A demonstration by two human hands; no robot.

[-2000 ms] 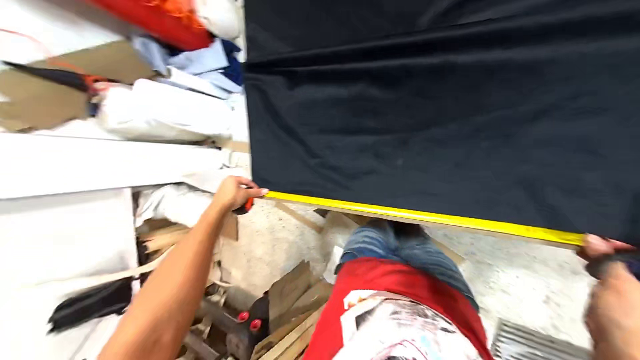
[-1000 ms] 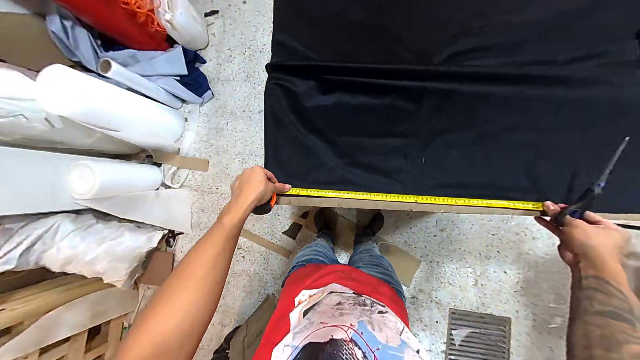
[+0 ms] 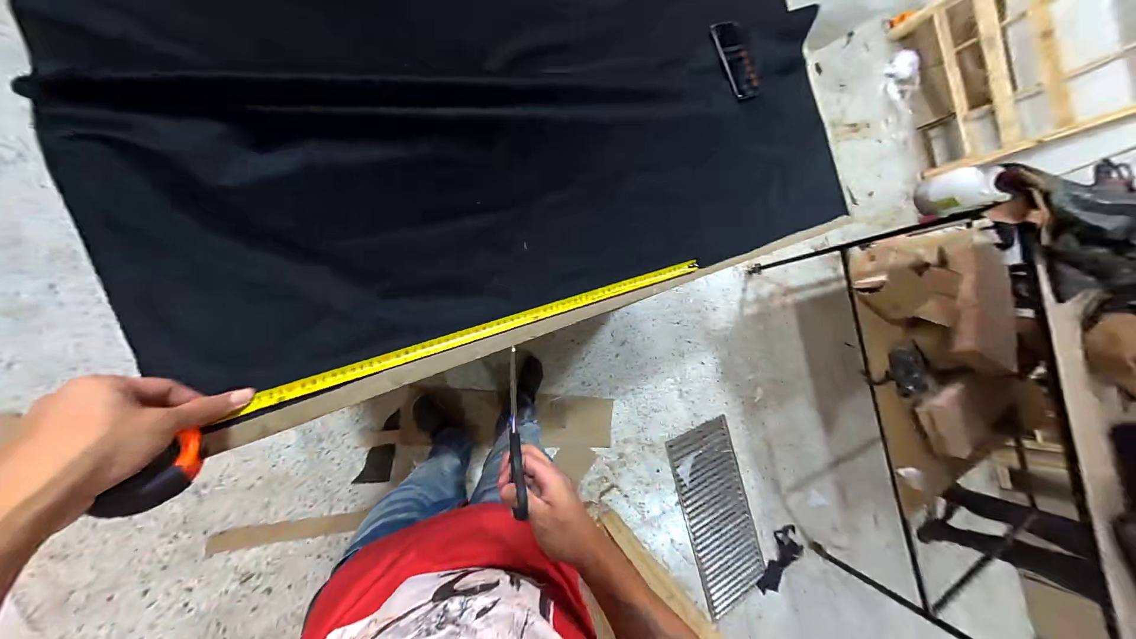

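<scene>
A black fabric sheet point(image 3: 426, 177) lies spread over a table whose near edge point(image 3: 373, 388) shows as a tan strip. Along that edge runs the yellow blade of a tape measure point(image 3: 470, 335), its free end lying on the fabric toward the right. My left hand point(image 3: 133, 426) grips the black and orange tape case at the fabric's left corner, thumb on the blade. My right hand point(image 3: 546, 497) is in front of my body, holding scissors point(image 3: 515, 426) by the dark handles, with the blades pointing up toward the table edge. The scissors do not touch the fabric.
A dark handheld device point(image 3: 735, 60) rests on the fabric's upper right. To the right stand a thin black metal frame point(image 3: 874, 399) with cardboard pieces point(image 3: 976, 311) and a wooden frame point(image 3: 998, 71). A metal floor grate point(image 3: 717, 515) and flat cardboard point(image 3: 577, 422) lie on the floor.
My right hand has left the right part of the tape blade and come back toward my body with the scissors. My left hand still holds the tape case. The view has swung right.
</scene>
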